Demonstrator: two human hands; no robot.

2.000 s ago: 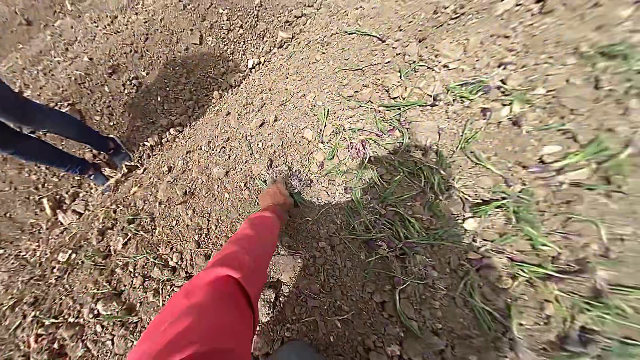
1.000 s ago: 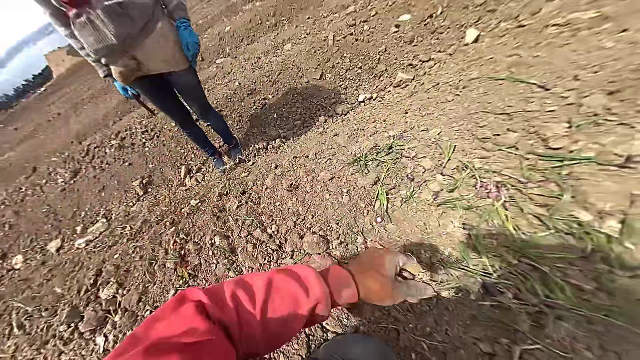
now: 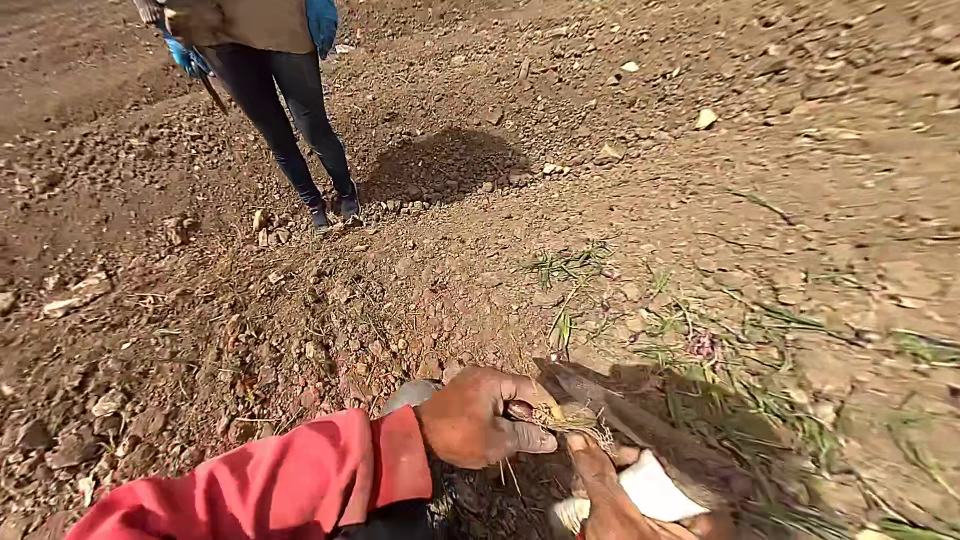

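Observation:
My left hand (image 3: 487,420), in a red sleeve, pinches a small reddish-purple onion bulb (image 3: 519,409) with pale stringy roots at its fingertips. The fingers of my right hand (image 3: 611,487) meet the roots from the lower right, thumb or finger raised against them. A white patch of cloth or wrapping (image 3: 660,487) lies against my right hand. Part of the right hand is cut off by the bottom edge. Loose green onion plants (image 3: 705,345), some with purple bulbs, are strewn over the soil to the right of my hands.
A person (image 3: 292,97) in dark trousers and blue gloves stands at the upper left, holding a tool (image 3: 214,94) with a dark handle, partly seen. Pale stones (image 3: 705,118) and clods lie about on the rough soil. A small bunch of green plants (image 3: 570,264) lies ahead of my hands.
My left hand was reaching over the ground and is now beside my right hand, which has come into view. The view has shifted, showing more of the standing person than two seconds ago.

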